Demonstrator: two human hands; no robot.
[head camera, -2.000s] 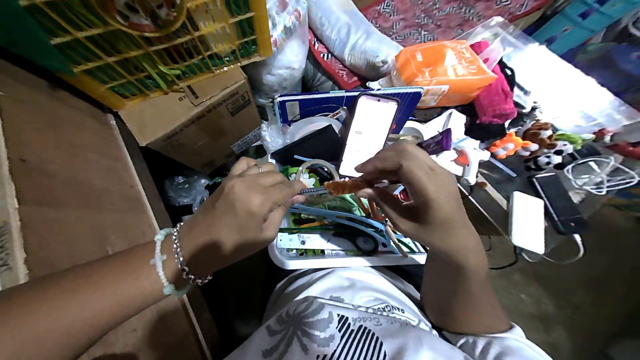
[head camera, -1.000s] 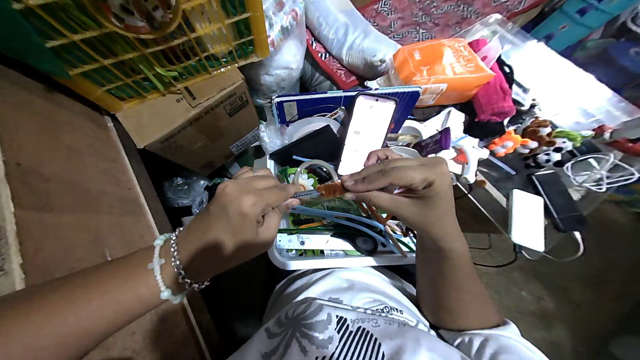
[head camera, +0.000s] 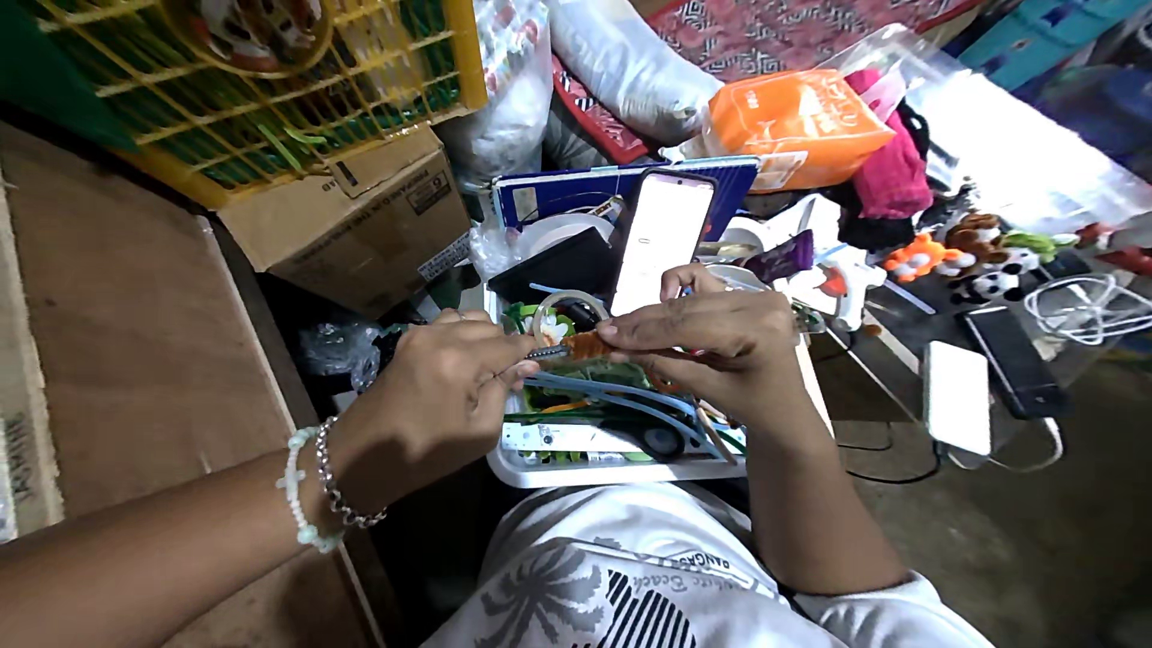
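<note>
A thin dark stem, partly wrapped with an orange-brown fuzzy strip (head camera: 587, 346), spans the gap between my two hands above a white tray. My left hand (head camera: 450, 391) pinches the stem's dark end. The fingertips of my right hand (head camera: 711, 337) close on the fuzzy strip at its right end. Beneath them, the white tray (head camera: 612, 472) holds light blue strips (head camera: 621, 393), a roll of clear tape (head camera: 569, 306) and green pieces. A lit smartphone (head camera: 661, 238) leans upright just behind my right hand.
At the upper left, a yellow plastic crate (head camera: 360, 72) rests by a cardboard box (head camera: 360, 229). An orange plastic pack (head camera: 796, 126) lies beyond the phone. Small plush toys (head camera: 976, 256), a white power bank (head camera: 957, 396), a dark device (head camera: 1012, 360) and a coiled white cable (head camera: 1093, 310) are at right.
My right hand has lowered slightly, with its fingers drawn together on the fuzzy strip. My left hand keeps its pinch on the stem.
</note>
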